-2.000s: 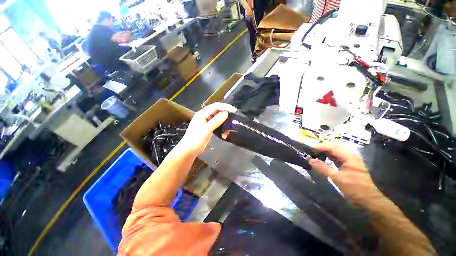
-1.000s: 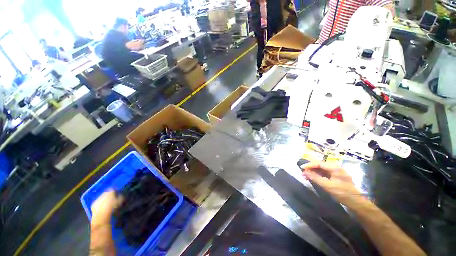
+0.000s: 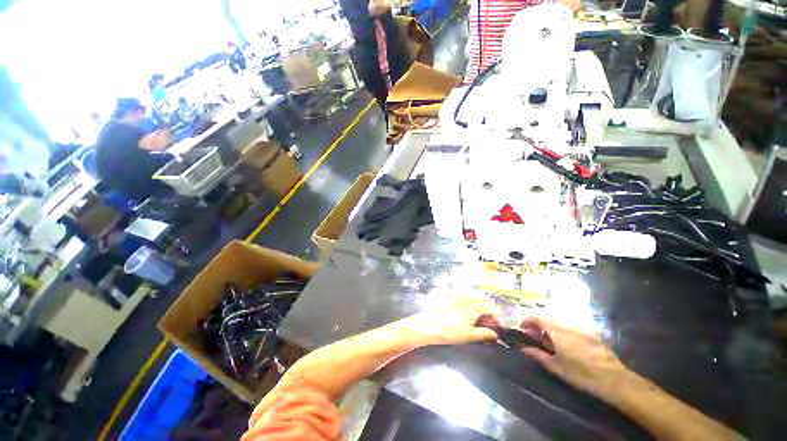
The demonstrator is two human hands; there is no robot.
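My left hand (image 3: 453, 322) and my right hand (image 3: 576, 351) are close together in front of the sewing machine head (image 3: 509, 194), low on the dark table. Between their fingers they hold a small dark fabric piece (image 3: 520, 336). The brass-coloured plate (image 3: 518, 277) lies under the head, just beyond the hands. The needle area is too bright and blurred to read. A white paddle-shaped guard (image 3: 625, 244) sticks out to the right of the head.
Black cut pieces (image 3: 395, 214) lie left of the head and piped strips (image 3: 673, 226) right of it. A cardboard box of strips (image 3: 192, 308) and a blue crate (image 3: 164, 398) stand at lower left. Red-handled snips (image 3: 569, 165) rest on the machine. Several people are beyond.
My left hand has come from the blue crate to beside my right hand, and both now hold a dark piece. The view has turned right, so the machine sits further left.
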